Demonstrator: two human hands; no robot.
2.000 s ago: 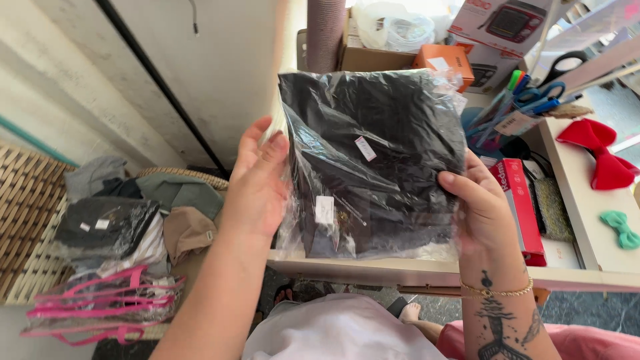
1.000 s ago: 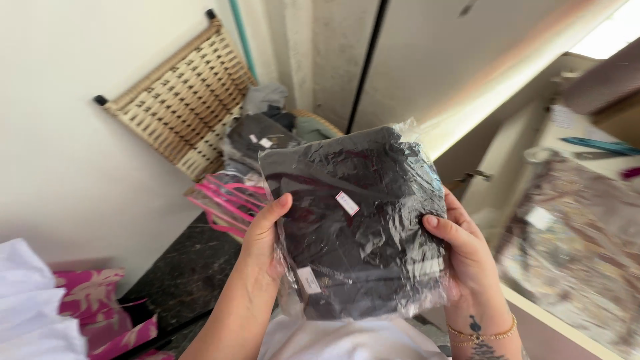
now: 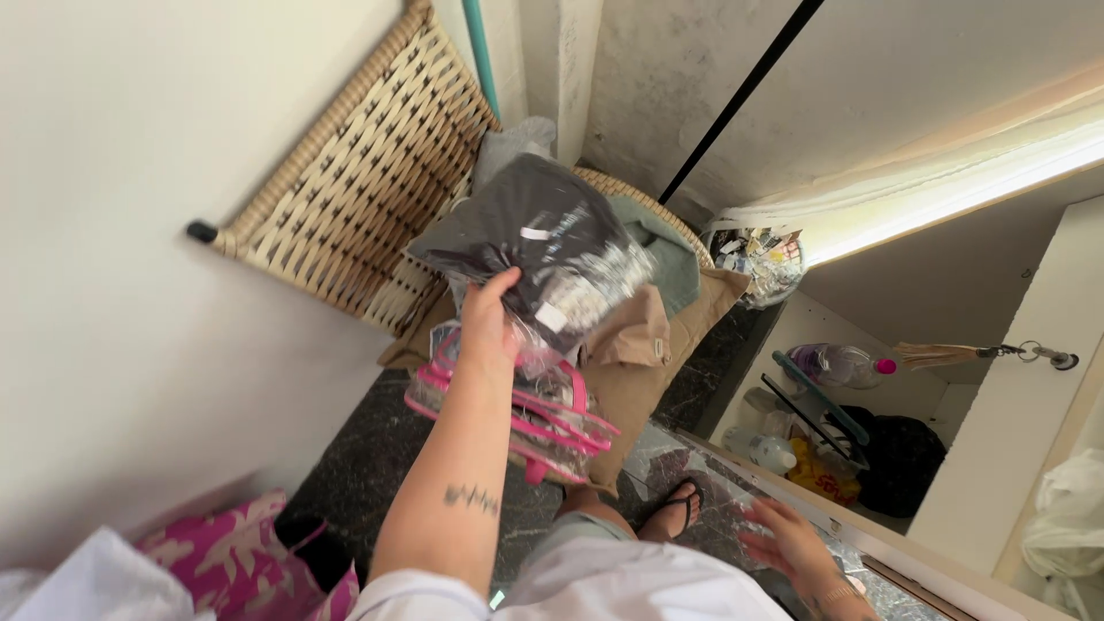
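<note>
My left hand [image 3: 493, 323] grips the near edge of a clear plastic bag with dark folded fabric inside [image 3: 552, 233]; the bag bears small white labels. It is held over a chair with a woven seat or back, above a beige cushion [image 3: 634, 405]. Just below that hand lie clear plastic pouches with pink trim [image 3: 552, 423]. A tan cloth item [image 3: 634, 332] and a grey-green cloth [image 3: 668, 254] lie to the right of the bag. At the lower right my right hand [image 3: 780, 539] holds nothing, its fingers apart and somewhat blurred.
The woven panel [image 3: 371, 172] leans by the white wall at left. A bin with scraps [image 3: 759, 263] stands beyond the cushion. At right, an open cabinet holds a plastic bottle [image 3: 837, 365] and a black bag [image 3: 897, 457]. A pink patterned bag [image 3: 224, 552] sits lower left.
The bagged dark fabric, earlier held in both hands, is now in my left hand alone over the chair. My right hand has let go and moved to the lower right. The view has swung left.
</note>
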